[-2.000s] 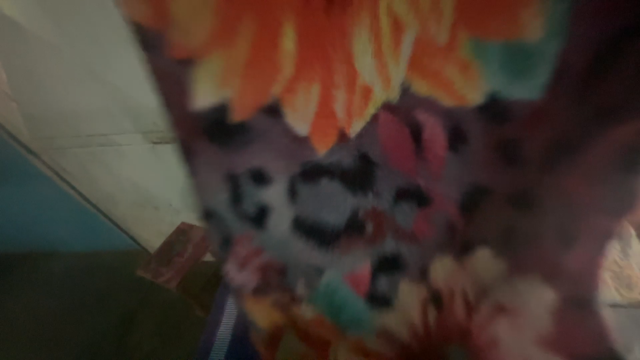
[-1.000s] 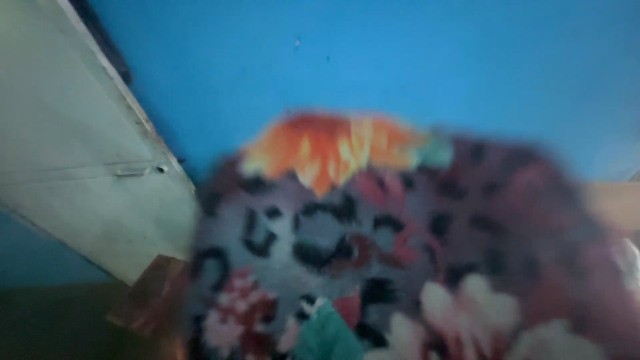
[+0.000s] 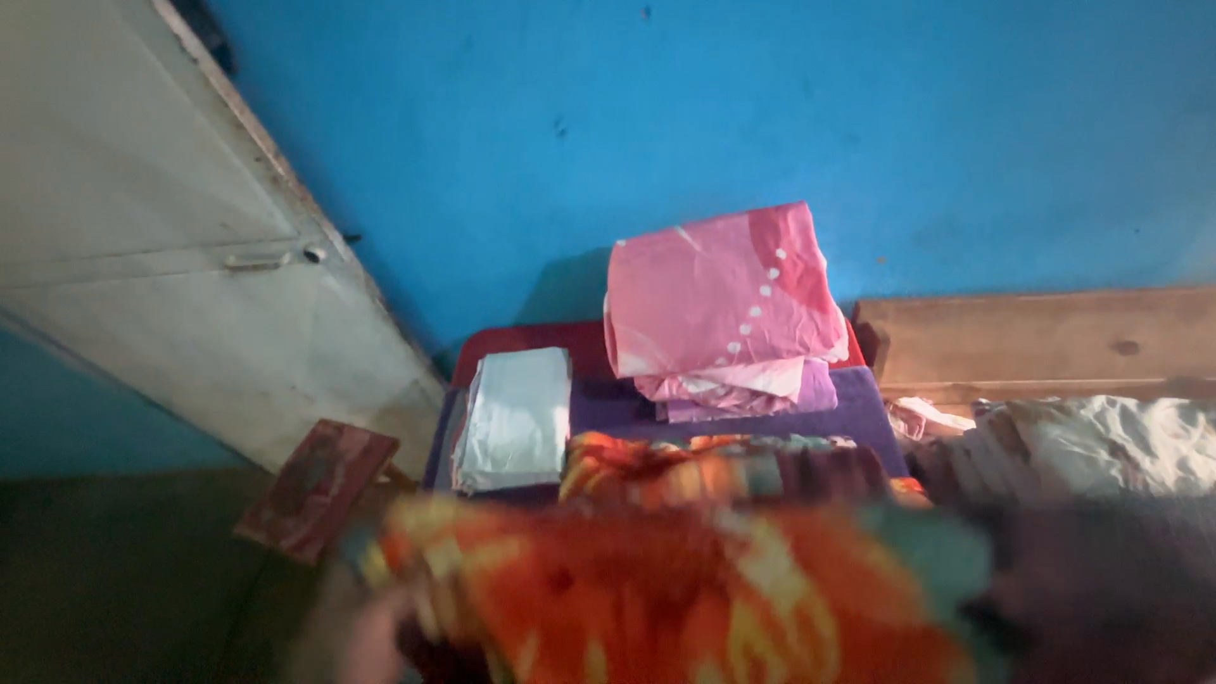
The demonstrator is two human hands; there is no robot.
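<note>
A blurred floral cloth (image 3: 703,589) in orange, yellow, teal and dark purple spreads across the bottom of the head view. At its lower left edge is my left hand (image 3: 372,635), only a blurred patch of skin, holding the cloth. My right hand does not show. Beyond, more orange and purple patterned fabric (image 3: 665,470) lies on a purple cloth (image 3: 608,408) over a red surface. A pink folded cloth with white dots (image 3: 712,290) rests on other folded pink fabric at the back. To its left lies a white folded cloth (image 3: 518,418).
A pale metal cabinet door (image 3: 218,332) stands at the left against a blue wall (image 3: 665,114). Near it is a reddish patterned flat object (image 3: 318,489). At the right are a wooden board (image 3: 1026,337) and crumpled whitish fabric (image 3: 1121,442).
The floral cloth, which filled much of the view, has dropped to the bottom. The pink and white folded cloths behind it have come into sight.
</note>
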